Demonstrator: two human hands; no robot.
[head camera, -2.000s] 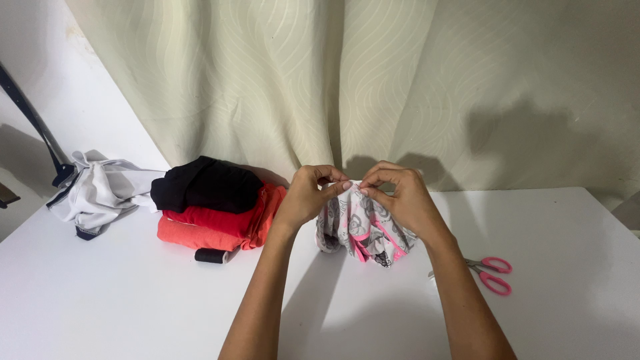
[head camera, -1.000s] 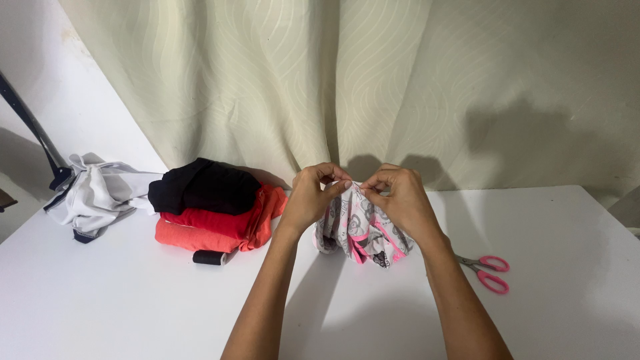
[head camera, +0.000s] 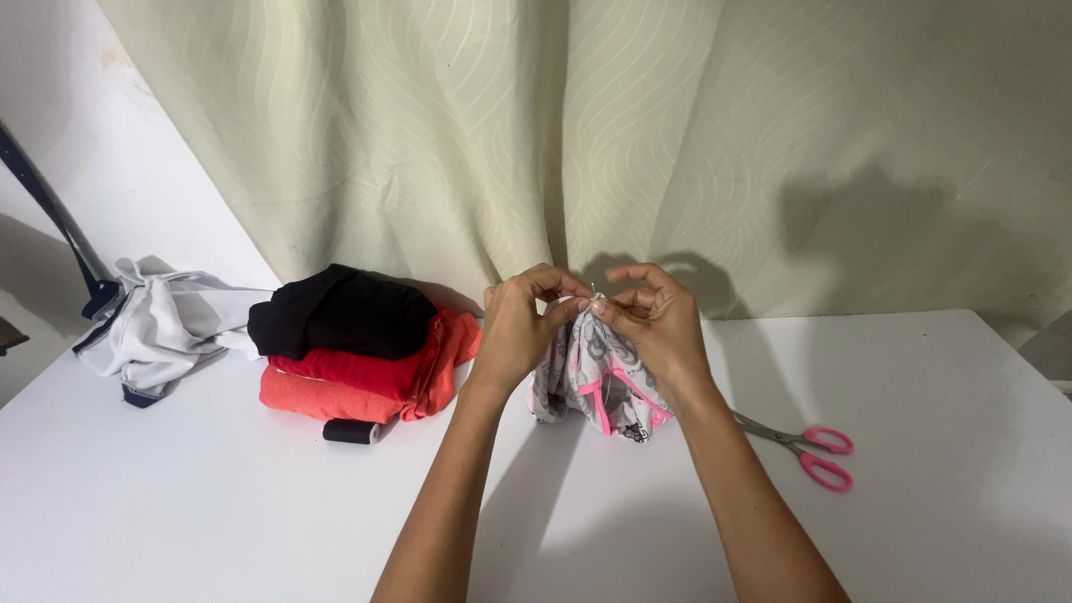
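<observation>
A white and grey printed cloth with pink trim (head camera: 620, 360) hangs bunched from my fingertips, its lower folds at the white table. My left hand (head camera: 536, 322) pinches the top edge of the cloth between thumb and fingers. Close beside it, my right hand (head camera: 657, 318) pinches the same edge with its thumb and a finger, its other fingers lifted. A thin sewing needle (head camera: 594, 287) stands up between the fingertips. Scissors with pink handles (head camera: 808, 452) lie right of the cloth, blades partly hidden by my right forearm.
Folded black (head camera: 343, 314), red (head camera: 360, 368) and coral (head camera: 327, 394) cloths are stacked on the left of the table (head camera: 251, 519). A black thread spool (head camera: 350, 431) lies in front. A crumpled white garment (head camera: 163, 331) lies farther left. A pale curtain (head camera: 419, 142) hangs behind.
The fingers of my right hand have lifted and spread a little, and the needle now shows at the fingertips. Both hands stay close together on the cloth.
</observation>
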